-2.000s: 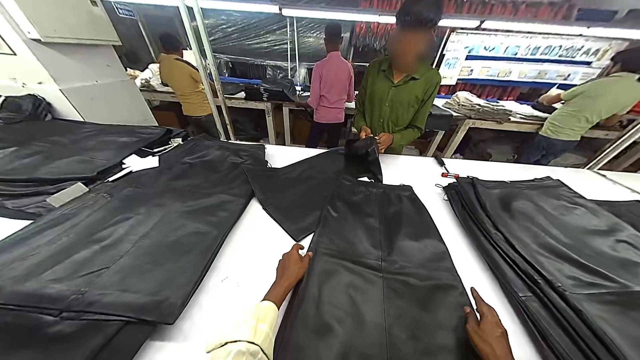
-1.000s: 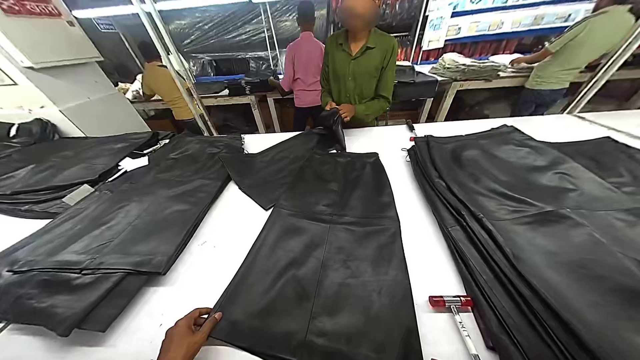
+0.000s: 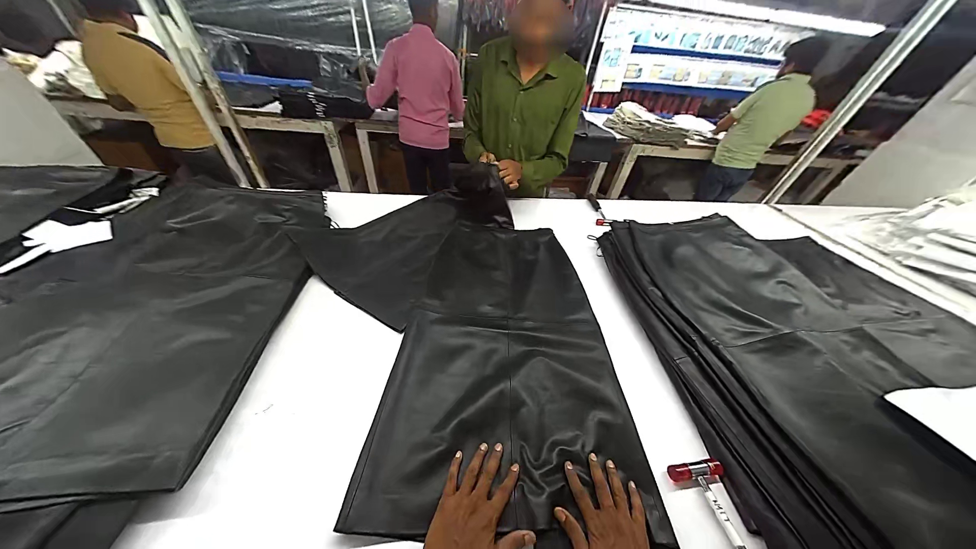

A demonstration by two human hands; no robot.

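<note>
A black leather skirt [image 3: 465, 366] lies flat on the white table [image 3: 305, 396], its narrower end away from me. Both my hands press on its wide lower part: my left hand [image 3: 473, 503] left of the centre seam, my right hand [image 3: 606, 507] near the right edge. The palms face down with fingers spread, and neither hand grips anything. Small folds show in the leather between and ahead of them. At the skirt's far end another black leather piece [image 3: 374, 255] spreads to the left, and a person in a green shirt [image 3: 526, 114] holds a bunched part of it.
Stacked black leather garments lie at the left [image 3: 152, 343] and at the right [image 3: 808, 358]. A mallet with red faces [image 3: 695, 470] rests beside the right stack, close to my right hand. White papers [image 3: 69, 235] sit on the left stack. Other people stand at benches behind.
My left hand has moved from the skirt's lower left corner onto the leather. My right hand, out of view one second ago, now lies on the skirt too. The view has shifted.
</note>
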